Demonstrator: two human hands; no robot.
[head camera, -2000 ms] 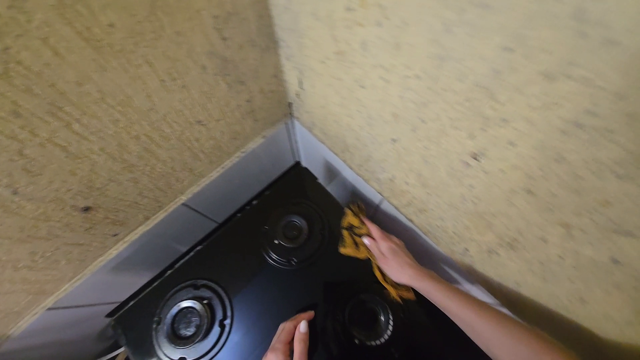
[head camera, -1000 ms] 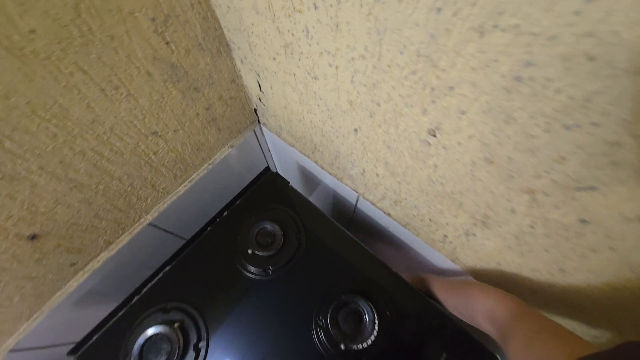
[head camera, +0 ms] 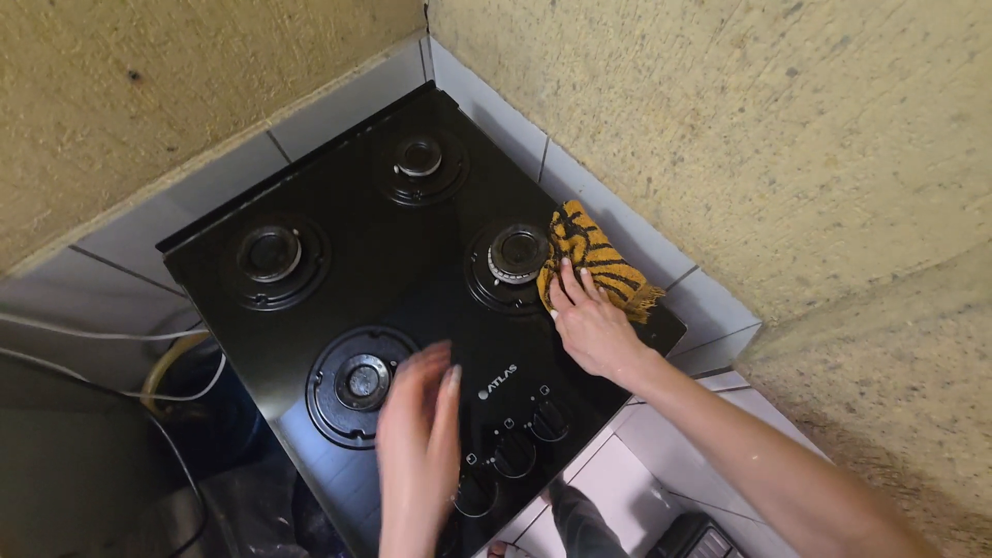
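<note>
Flat on an orange and black striped cloth (head camera: 601,260), the fingers of my right hand (head camera: 593,325) press it against the right edge of a black Atlas gas stove (head camera: 372,232), beside the right front burner (head camera: 518,252). My left hand (head camera: 422,418), slightly blurred, hovers over the cooktop just right of the large front left burner (head camera: 363,381), with nothing in it. Two more burners, the back left (head camera: 270,253) and the back right (head camera: 419,157), show without grates. Black control knobs (head camera: 514,453) line the front, partly hidden behind my left hand.
Rough yellow walls (head camera: 736,139) with a strip of white tiles (head camera: 496,108) meet behind the stove. White cables (head camera: 101,329) and a yellowish hose (head camera: 167,360) lie at the left. My leg (head camera: 581,523) and a dark object (head camera: 694,539) are below, over the tiled floor.
The cloth and my right hand, beyond the stove's right edge a second ago with the cloth unseen, now rest on the cooktop. My left hand has come back into view. The view has shifted down.
</note>
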